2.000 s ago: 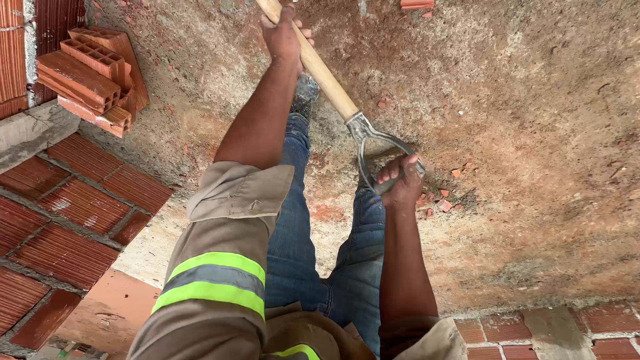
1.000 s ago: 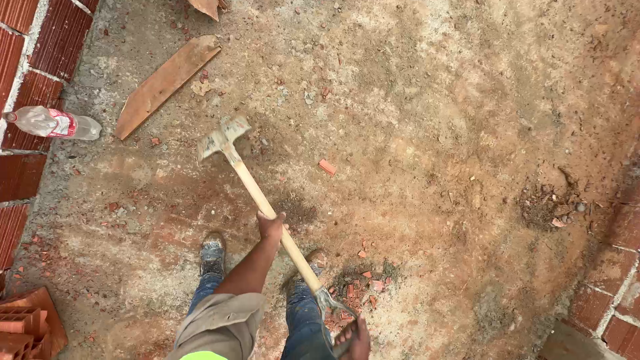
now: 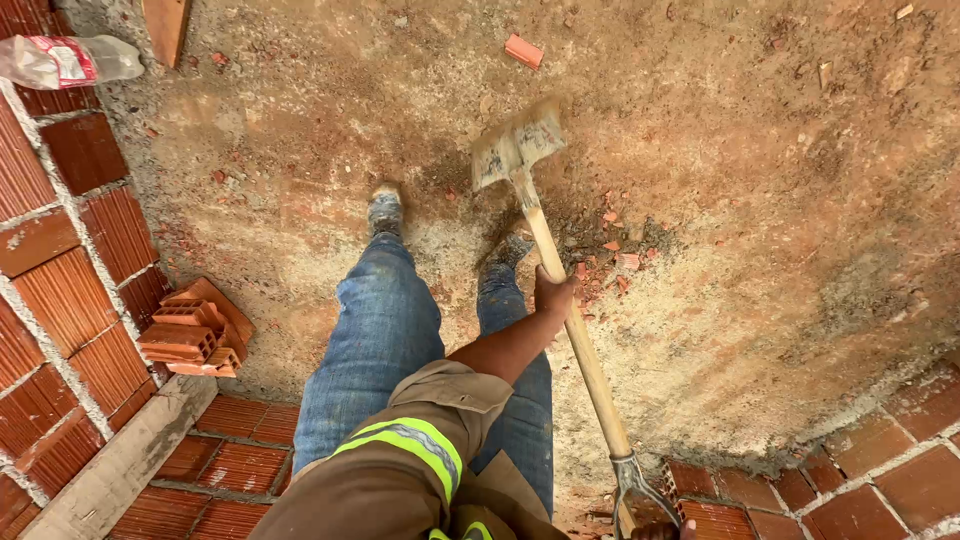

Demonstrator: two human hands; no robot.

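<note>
A flat-bladed shovel [image 3: 592,360] with a wooden shaft and a metal D-handle runs from the upper middle to the bottom right. My left hand [image 3: 555,294] is closed around the middle of the shaft. At the bottom edge my right hand [image 3: 664,531], partly cut off by the frame, grips the D-handle. The mud-stained blade [image 3: 517,144] is slightly blurred, over the dirty floor in front of my boots. Broken red brick pieces [image 3: 615,259] and dark rubble lie right of my right boot.
Hollow bricks [image 3: 184,337] are stacked beside the left brick wall [image 3: 67,300]. A plastic bottle [image 3: 94,61] lies at the upper left, near a board-like piece [image 3: 166,28]. One brick fragment [image 3: 523,51] lies beyond the blade. Another brick wall [image 3: 862,480] borders the lower right.
The shovel blade has swung from left of my feet to the front right, with my left hand still on the shaft. The view has shifted noticeably.
</note>
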